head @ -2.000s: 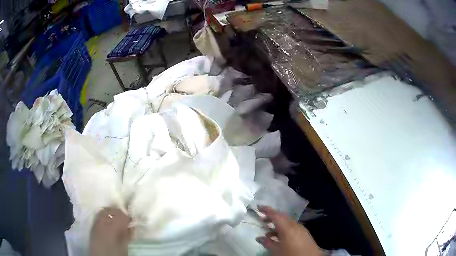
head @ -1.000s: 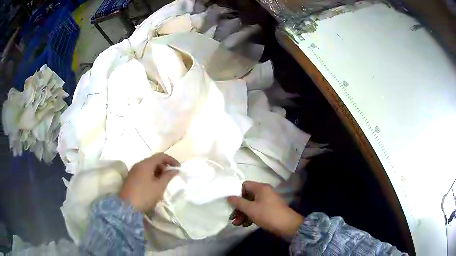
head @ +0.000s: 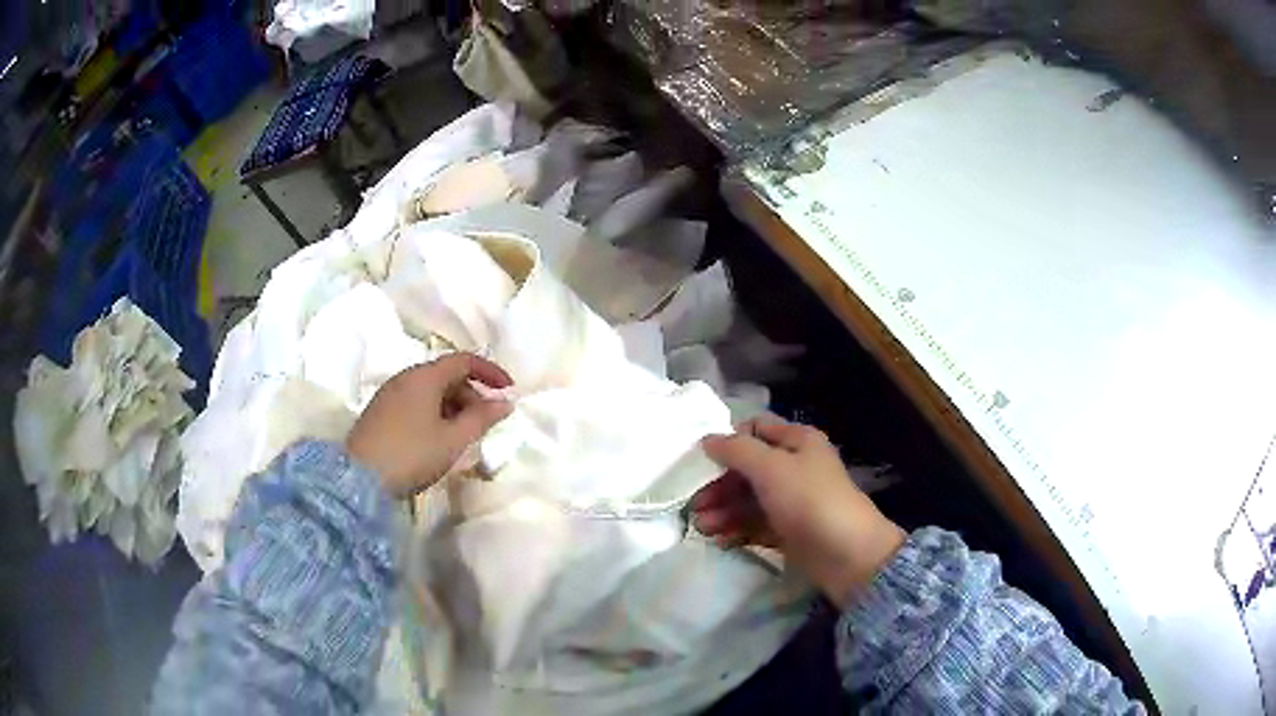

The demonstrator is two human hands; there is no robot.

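Observation:
A big loose heap of white and cream fabric pieces (head: pixel 315 329) lies in front of me, left of the table. My left hand (head: pixel 431 420) pinches the left side of a white fabric piece (head: pixel 602 441) over the heap. My right hand (head: pixel 791 497) holds the right edge of the same piece between thumb and fingers. The piece spans between both hands. Its exact outline is hard to tell against the other white cloth.
The white table (head: pixel 1036 266) with its brown edge is at the right. Wrinkled plastic film (head: pixel 756 70) lies at its far end. A bundle of cream pieces (head: pixel 105 427) is at the left. A stool (head: pixel 311 119) and blue crates (head: pixel 161 210) stand behind.
Both hands have moved up in the picture with the fabric piece between them. The piece now looks wider and flatter. The view has shifted, showing more of the stool and film.

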